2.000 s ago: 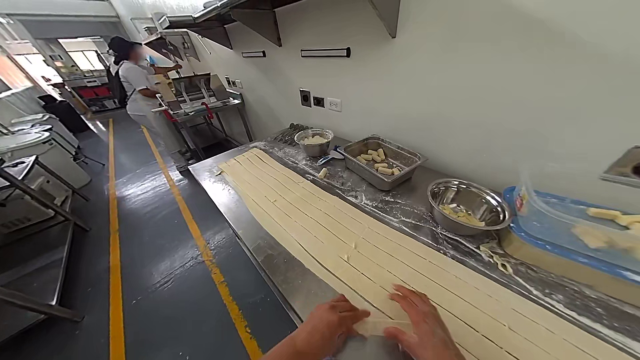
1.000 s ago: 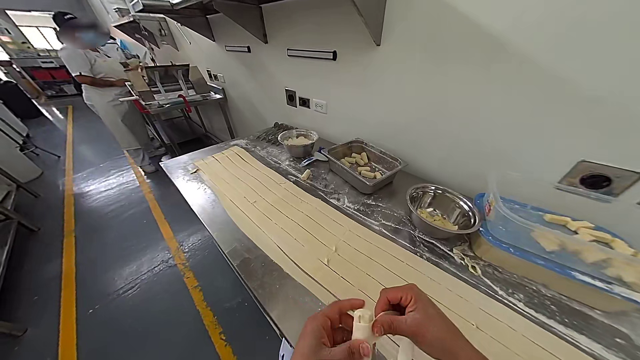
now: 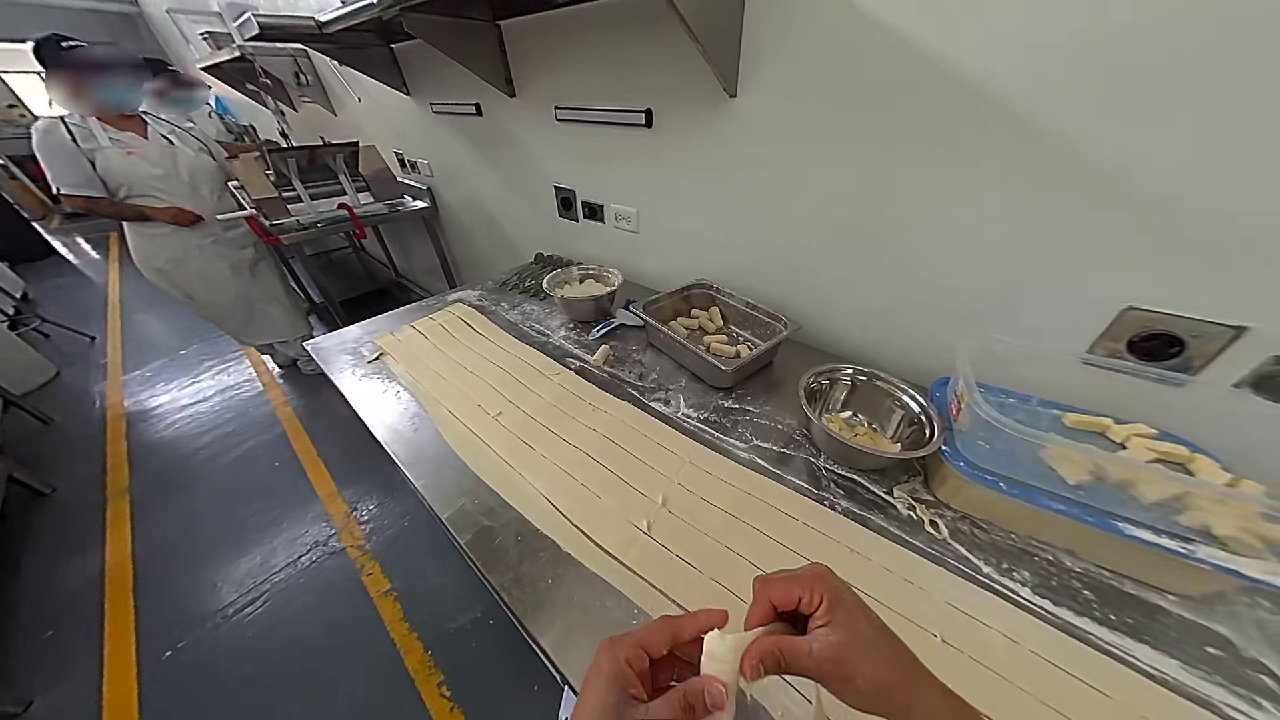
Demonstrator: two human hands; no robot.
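Near the bottom of the head view, my left hand [image 3: 655,665] grips a small upright roll wrapped in dough [image 3: 720,655]. My right hand [image 3: 815,635] pinches the edge of its dough wrapping from the right side. Below and beyond both hands lies a long sheet of dough [image 3: 600,450], cut lengthwise into several strips, on a floured steel table. Past the sheet stand a steel pan [image 3: 715,335] holding several short rolls and a steel bowl [image 3: 868,415] with pale pieces inside. One loose roll [image 3: 601,355] rests between the sheet and the pan.
A blue-rimmed plastic container [image 3: 1100,460] with pale sticks stands at the right. Farther back are a small bowl of white contents [image 3: 583,290] and a white-and-blue tool [image 3: 617,322]. Two people in aprons [image 3: 180,210] stand at the left, by a machine on a steel stand [image 3: 330,190].
Both hands have risen from the dough strip at the table edge, and the left now holds a roll. A second person has come into sight at the left. The view has swung somewhat.
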